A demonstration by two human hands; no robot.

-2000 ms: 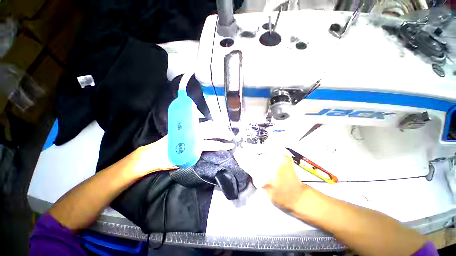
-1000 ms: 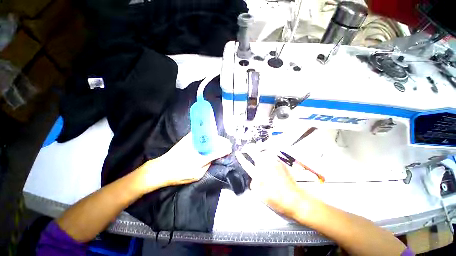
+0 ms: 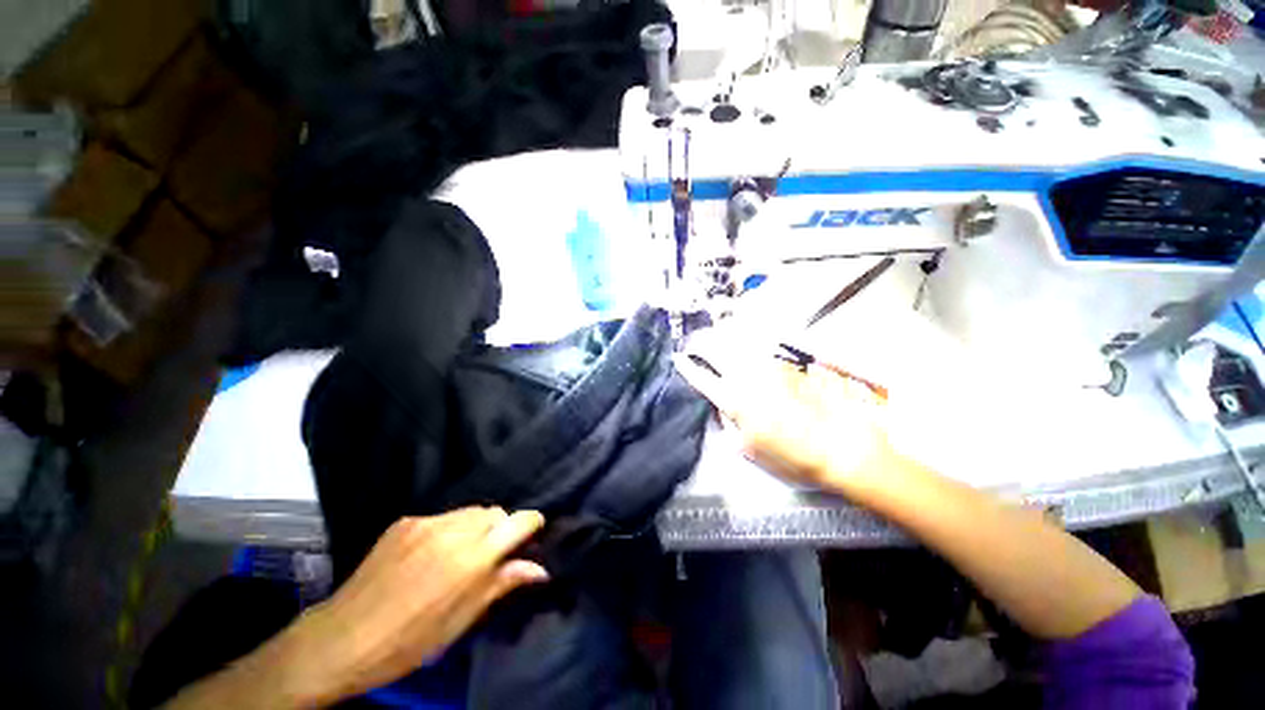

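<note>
The black garment [image 3: 555,430] lies bunched on the white table left of the needle, its paler folded band [image 3: 604,375] reaching up to the presser foot [image 3: 680,316]. My left hand [image 3: 458,576] grips the garment's lower edge at the table's front edge, thumb and fingers pinching the cloth. My right hand [image 3: 798,423] lies on the machine bed just right of the needle, fingertips by the garment's edge; overexposure hides whether it grips the cloth. Snips with an orange handle [image 3: 846,377] lie beside and beyond it.
The sewing machine head [image 3: 860,139] stands behind the needle, its control panel [image 3: 1158,215] at right. A light-blue lamp [image 3: 592,257] is left of the needle. A thin dark tool [image 3: 853,291] shows near the bed. Black garments [image 3: 319,298] lie at left. The edge ruler [image 3: 777,524] runs along the front.
My left hand has moved from beside the needle down to the table's front edge. The garment is turned and bunched differently, with more paler band showing. The camera view has shifted.
</note>
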